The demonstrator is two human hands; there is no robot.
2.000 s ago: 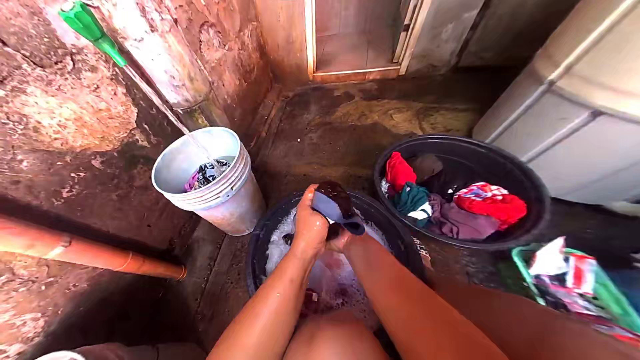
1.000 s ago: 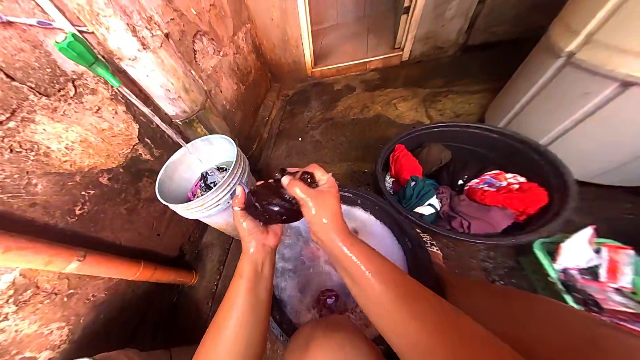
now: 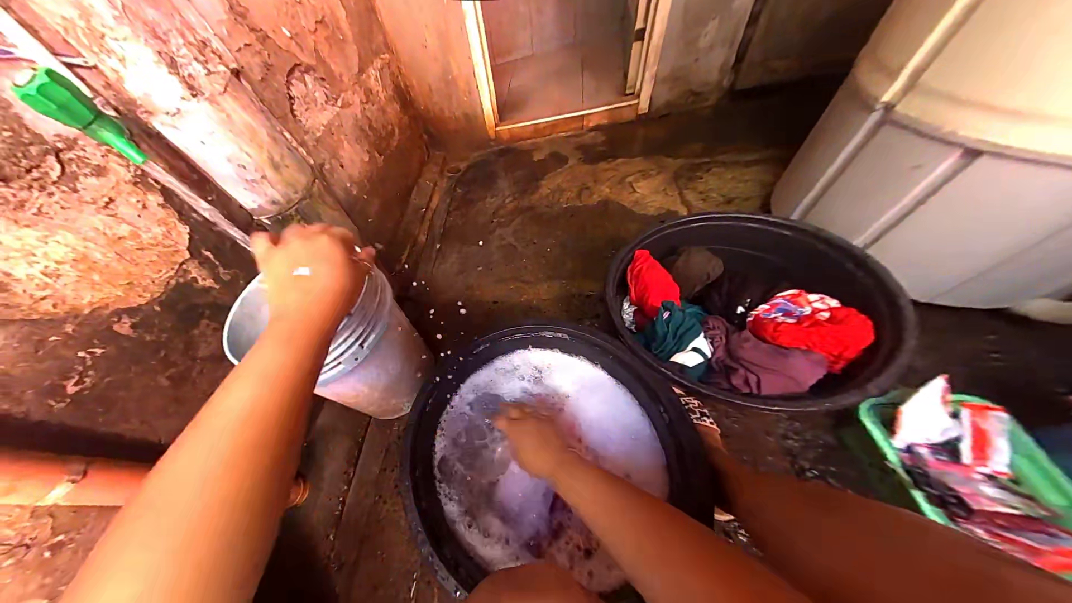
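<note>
My left hand [image 3: 310,264] is over the rim of a white plastic bucket [image 3: 377,360]; its fingers face away, and whether it holds a cloth is hidden. Water runs from a green faucet nozzle [image 3: 79,113] toward that bucket. My right hand [image 3: 536,435] reaches into a black basin of sudsy water [image 3: 615,402], its fingertips blurred at the foam. Something dark purple [image 3: 548,515] shows under the water near the wrist. Drops hang in the air between bucket and basin.
A larger black tub [image 3: 888,318] with red, green and maroon clothes [image 3: 762,356] stands at the right. Beyond it is a big pale barrel [image 3: 930,167]. A green basket [image 3: 900,461] holds packets at the lower right. An orange pipe [image 3: 92,481] juts from the left wall.
My hands, together on a dark wet cloth one second ago, have parted. The left has moved to the bucket, the right down into the basin. The dark cloth no longer shows between them.
</note>
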